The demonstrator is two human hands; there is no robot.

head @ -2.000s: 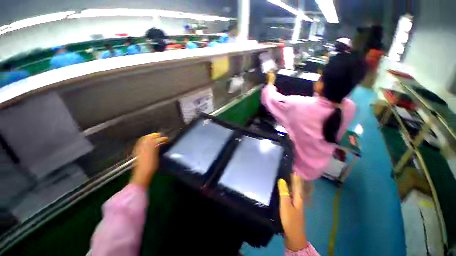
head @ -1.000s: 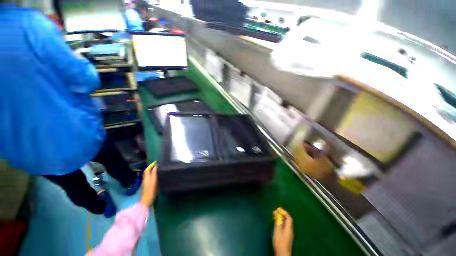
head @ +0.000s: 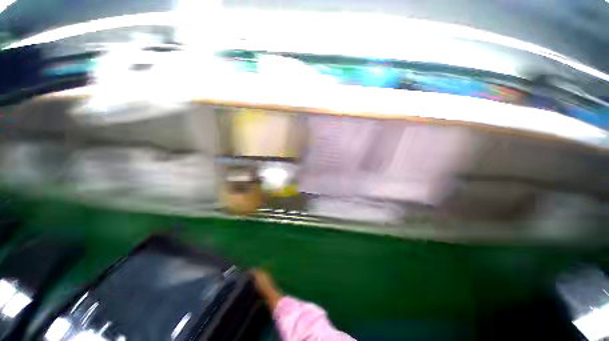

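The frame is strongly blurred. A black tablet tray [head: 224,300] with raised rim lies tilted at the lower left. A dark, glossy tablet [head: 157,290] sits in it, its screen reflecting lamp glare. My right hand [head: 266,286], in a pink sleeve, is on the tray's right side near its far corner and appears to grip the rim; its fingers are partly hidden and blurred. My left hand is not in view. Another dark glossy surface [head: 27,280] with bright glare shows at the far left edge.
The green bench top [head: 374,273] runs across below a grey partition [head: 494,200] hung with pale sheets. A small brown box [head: 242,193] is by the partition's foot. At the lower right edge is a dark object with a bright, glossy surface [head: 591,300].
The view has swung right to face the partition. My right hand has gone from above the bare bench to the tray's side. My left hand has left the picture.
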